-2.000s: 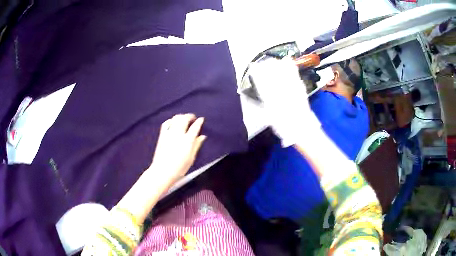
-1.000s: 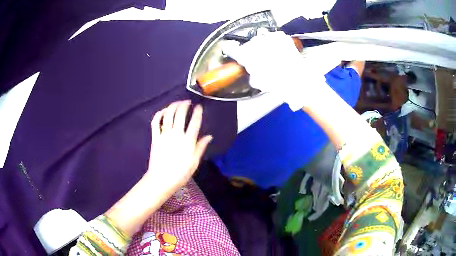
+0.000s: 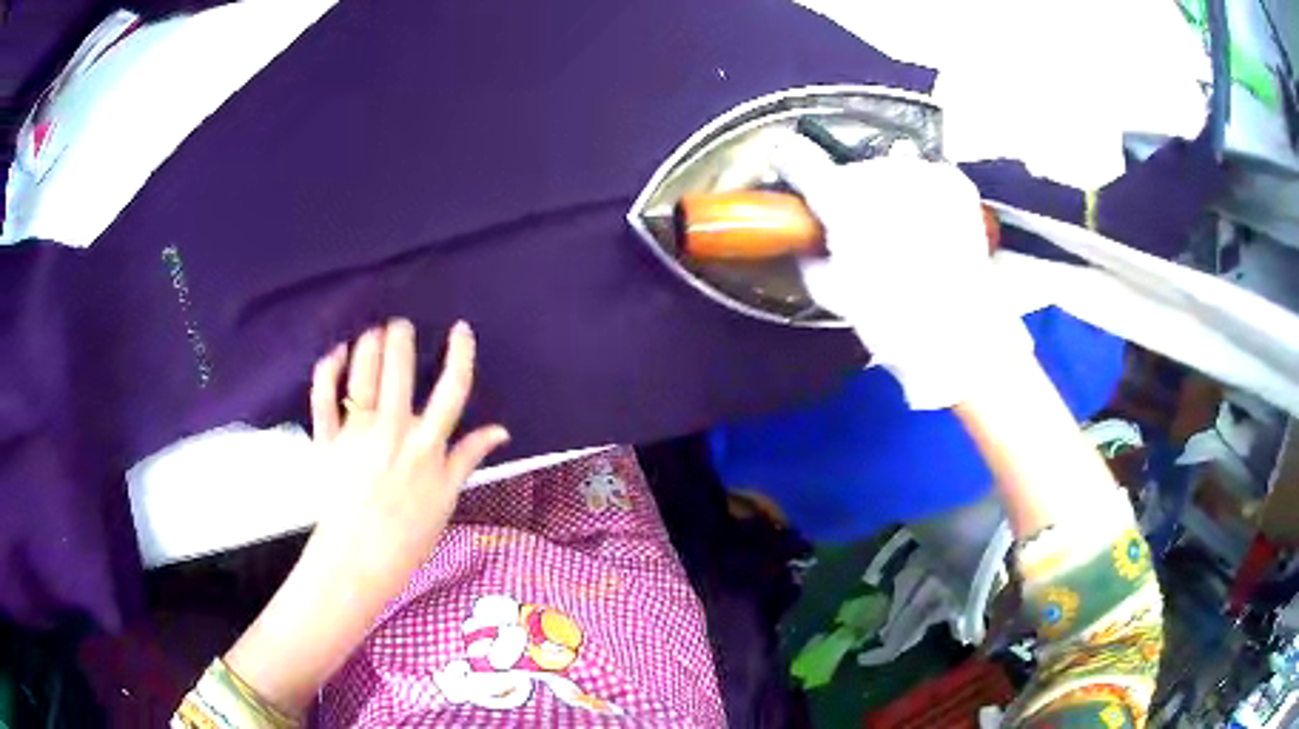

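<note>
A dark purple garment piece (image 3: 556, 114) lies over the white table cover (image 3: 228, 491), with a small line of green lettering at the left and a long crease across it. My right hand (image 3: 912, 264), in a white glove, grips the orange-brown handle of the steam iron (image 3: 755, 292). The iron's silver plate rests on the purple cloth at the right, its point facing left. My left hand (image 3: 392, 449) is bare, flat on the cloth's near edge with fingers spread, left of the iron.
The whitish steam hose (image 3: 1168, 306) trails right from the iron. A person's blue clothing (image 3: 869, 456) shows beyond the table's near right edge. An orange-red crate (image 3: 940, 698) and green scraps (image 3: 841, 641) are on the floor. White table cover also shows at upper left.
The iron has come from the white area at the far right onto the purple cloth. My left hand has shifted left along the near edge. The blue-clad person's head is out of view.
</note>
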